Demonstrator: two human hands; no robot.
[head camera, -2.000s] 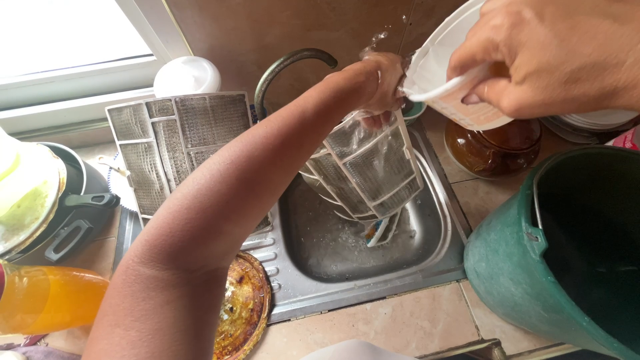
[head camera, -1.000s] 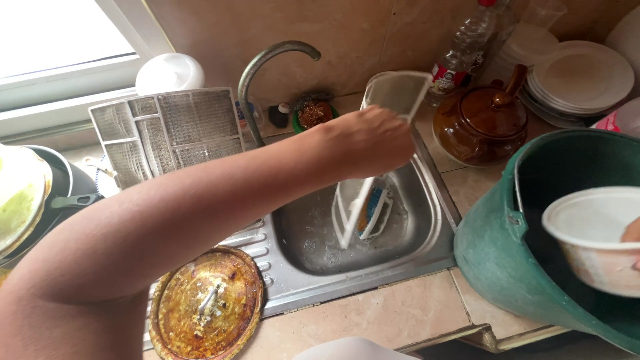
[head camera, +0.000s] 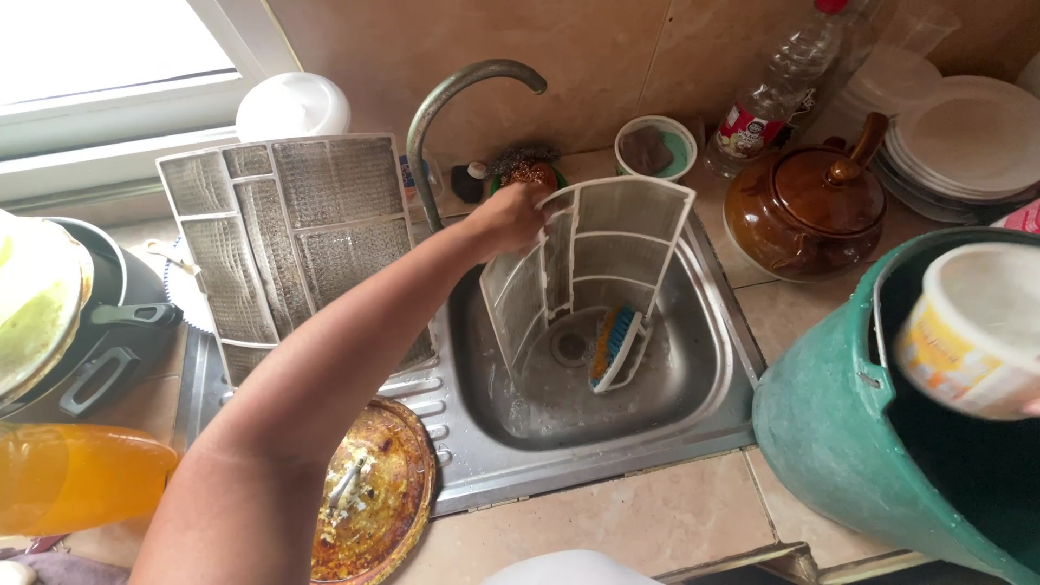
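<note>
My left hand (head camera: 513, 219) grips the top edge of a white-framed mesh air filter (head camera: 621, 231), which is curved and stands upright in the steel sink (head camera: 707, 382). A scrub brush (head camera: 621, 349) with blue and orange bristles lies in the sink beside the filter. My right hand (head camera: 1030, 409) shows only as fingertips at the right edge, on a white plastic tub (head camera: 975, 325) with a printed side, held over the green bucket (head camera: 821, 406). A second mesh filter (head camera: 341, 203), greyer, leans on the drainboard behind my left forearm.
The curved faucet (head camera: 431, 122) rises behind the sink. A brown lidded pot (head camera: 812, 203), a plastic bottle (head camera: 756, 114) and stacked plates (head camera: 967, 138) stand at the back right. Left are pans (head camera: 122, 325), an orange-filled bottle (head camera: 81, 479) and a stained round lid (head camera: 378, 496).
The tub has moved from above the filter, where water splashed, to the bucket at the right. The filter has turned in my left hand, from edge-on to showing its broad mesh face.
</note>
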